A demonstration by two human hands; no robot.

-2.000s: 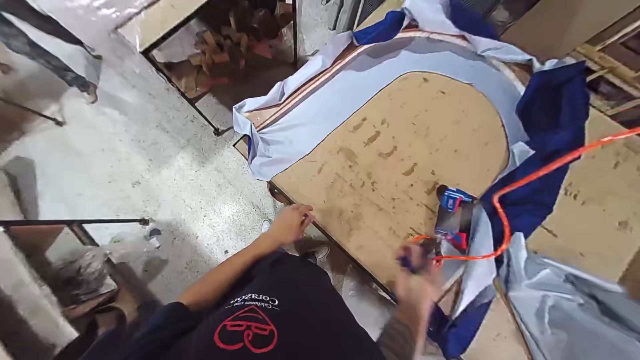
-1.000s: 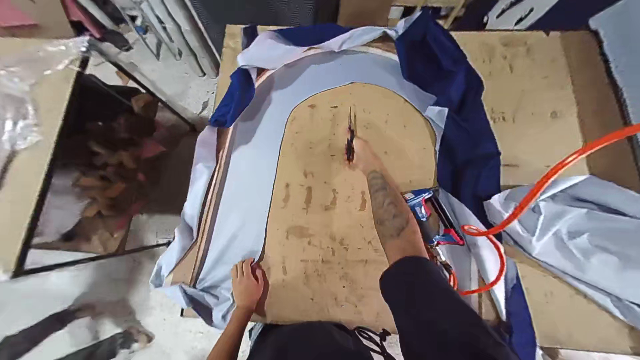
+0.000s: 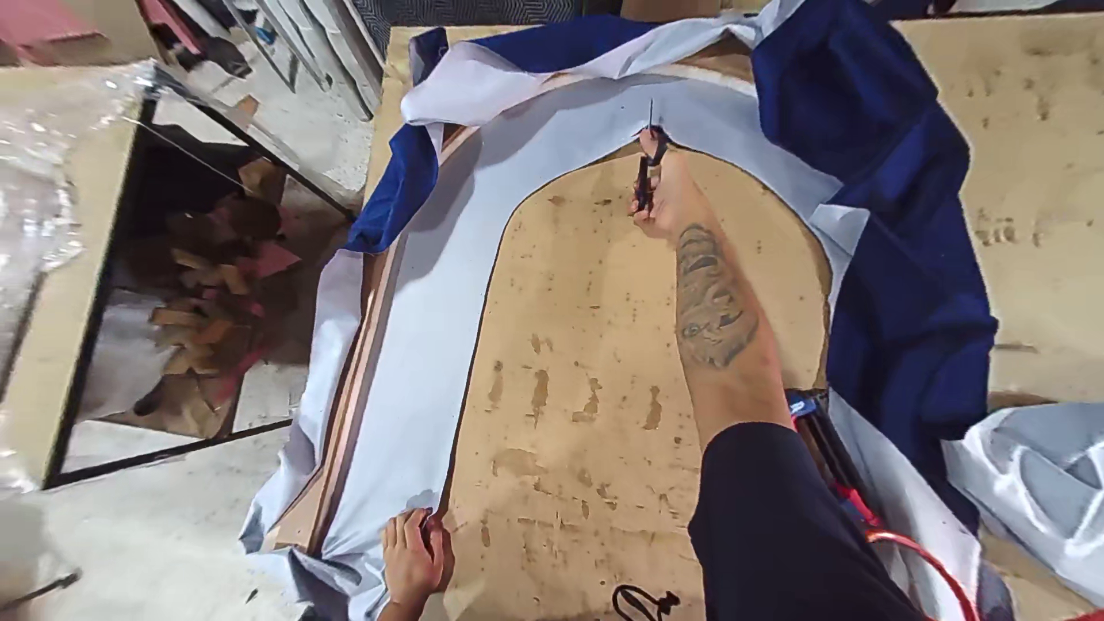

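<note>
A curved frame lies on the wooden worktable (image 3: 552,388), covered by light grey fabric (image 3: 431,336) with navy fabric (image 3: 914,285) bunched along its outer side. My right hand (image 3: 660,203) is closed on dark-handled scissors (image 3: 642,181), whose blades point away at the fabric's inner edge, near the top of the arch. At the lower left, my left hand (image 3: 414,556) grips the inner edge of the grey fabric. Partly behind my right sleeve lies a blue and red pneumatic tool (image 3: 819,440), joined to an orange-red air hose (image 3: 927,565).
More grey fabric (image 3: 1035,483) lies crumpled at the right. To the left stands a metal-framed table (image 3: 86,285) with clear plastic on top and scraps (image 3: 207,302) beneath. Long pale bars (image 3: 332,52) lean beyond the worktable.
My right hand, beside the pneumatic tool two seconds ago, has moved away from my body with the scissors to the arch's top. My left hand is now on the grey fabric. The view has turned.
</note>
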